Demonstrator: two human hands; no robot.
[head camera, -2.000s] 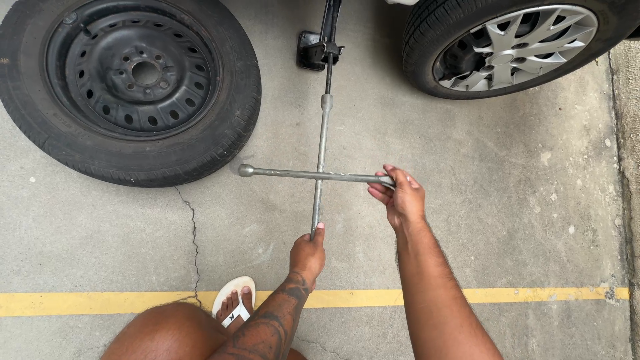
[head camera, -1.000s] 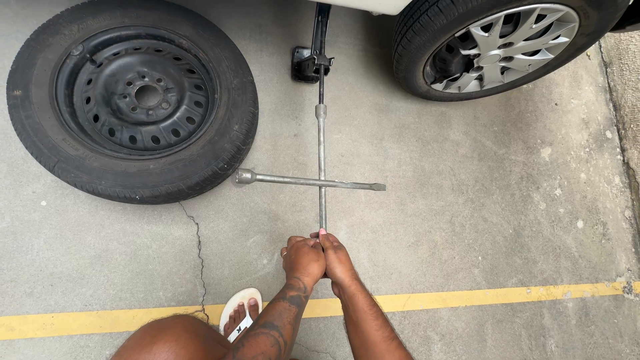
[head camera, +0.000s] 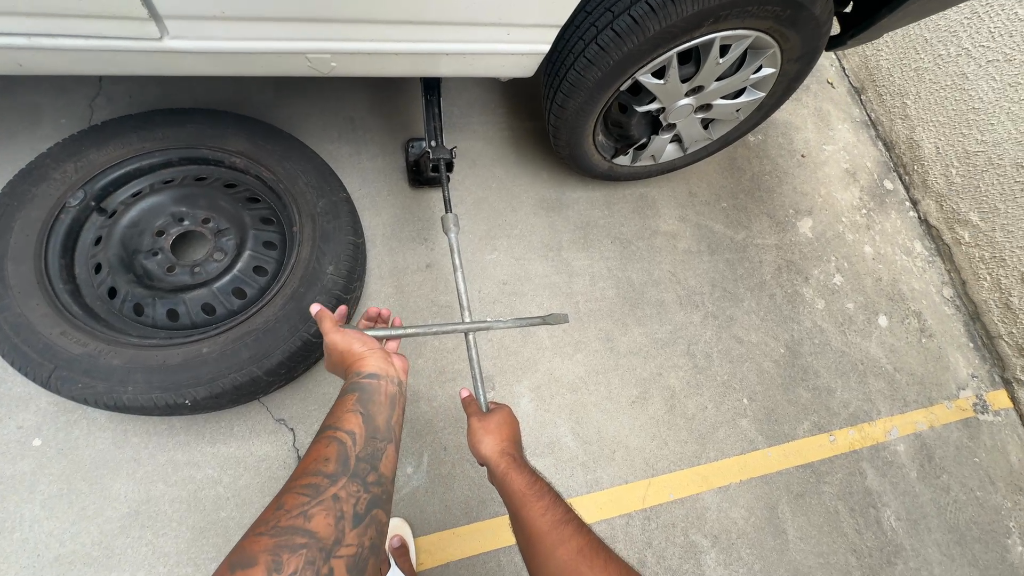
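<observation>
A steel four-way lug wrench (head camera: 462, 276) extends from the black screw of a car jack (head camera: 433, 136), its far socket on the screw's end. My right hand (head camera: 492, 432) is closed around the wrench's near end. At the left end of the crossbar is my left hand (head camera: 360, 340), palm up with fingers partly spread; the bar's end lies in or against the palm, and whether the fingers grip it I cannot tell. The crossbar's flat tip points right. The jack's upper part is hidden beneath the white car body (head camera: 288, 62).
A loose tire on a black steel rim (head camera: 188, 380) lies flat at left, close to my left hand. The car's mounted wheel (head camera: 680, 108) stands at upper right. A rough wall (head camera: 952, 120) borders the right side. A yellow line (head camera: 640, 488) crosses the concrete.
My left hand has moved from the wrench's near end to the crossbar's left end. My right hand was at the crossbar's right end two seconds ago and now holds the near end. The view has tilted up.
</observation>
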